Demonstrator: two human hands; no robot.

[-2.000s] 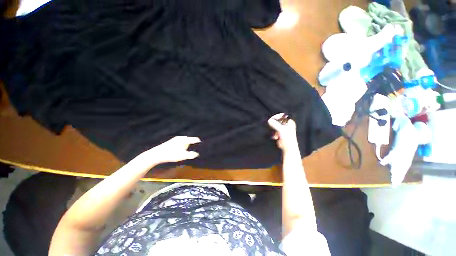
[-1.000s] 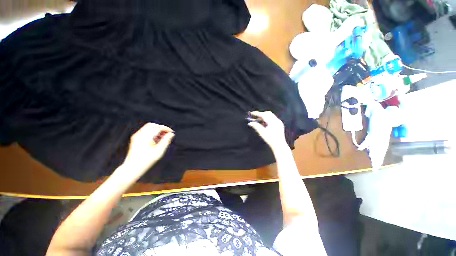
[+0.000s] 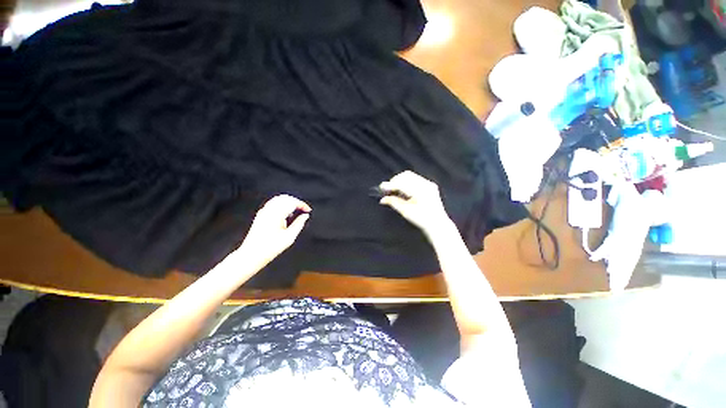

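Observation:
The black dress (image 3: 263, 119) lies spread over the glossy orange-brown table, its lower edge near the table's front. My left hand (image 3: 277, 225) is over the lower part of the skirt, thumb and fingertips close together; whether it pinches fabric or a thread cannot be told. My right hand (image 3: 412, 201) is to its right, over the skirt, with a small dark tool, perhaps thread snips (image 3: 377, 191), between the fingertips, pointing left.
Rounded white shapes (image 3: 537, 77), pale green cloth (image 3: 609, 40) and a white power strip (image 3: 585, 199) lie at the right. A black cable (image 3: 544, 239) loops beside the dress. The table's yellow front edge (image 3: 103, 296) curves before me. Blue-and-white clutter is at far right.
My left hand has moved slightly right relative to the dress, and my right hand slightly left, so they are closer together. The dark tool now shows more clearly at my right fingertips.

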